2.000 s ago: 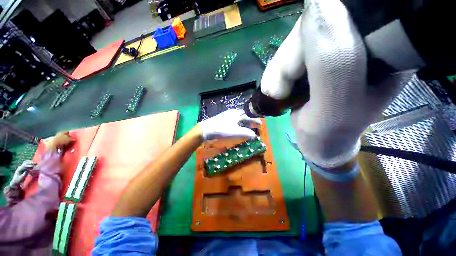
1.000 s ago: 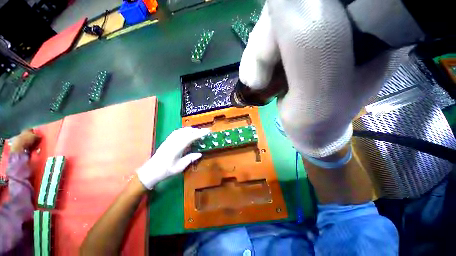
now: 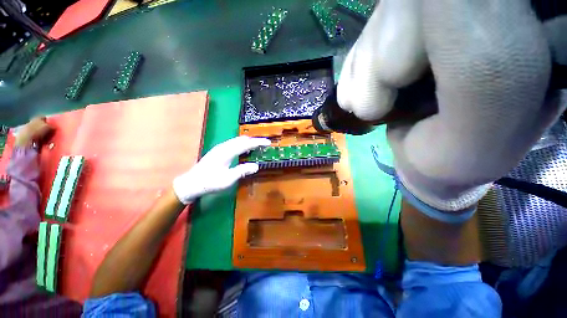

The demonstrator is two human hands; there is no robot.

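Observation:
My left hand [image 3: 221, 168], in a white knit glove, pinches the left end of a green circuit board [image 3: 295, 153] with a dark finned edge below it. The board lies across the upper part of the orange-brown fixture [image 3: 298, 258], tilted so its fins show. My right hand [image 3: 435, 93], gloved, grips a black electric screwdriver [image 3: 348, 118], its tip end pointing left near the fixture's top. The black screw tray [image 3: 287, 93] at the fixture's top end holds many tiny silvery screws. The fixture's middle and lower pockets show no board.
A red mat [image 3: 140, 168] on the left bears long green-and-white strips [image 3: 64, 186]. A neighbour's hand [image 3: 36, 131] rests at its far left. More circuit boards [image 3: 270, 30] lie on the dark green bench behind. Silvery ribbed sheets [image 3: 522, 214] and a black cord [image 3: 528, 188] are at right.
My left hand has turned the board so its finned edge faces me and moved it towards the fixture's top pocket. My right hand with the screwdriver looks larger and nearer. The view has shifted.

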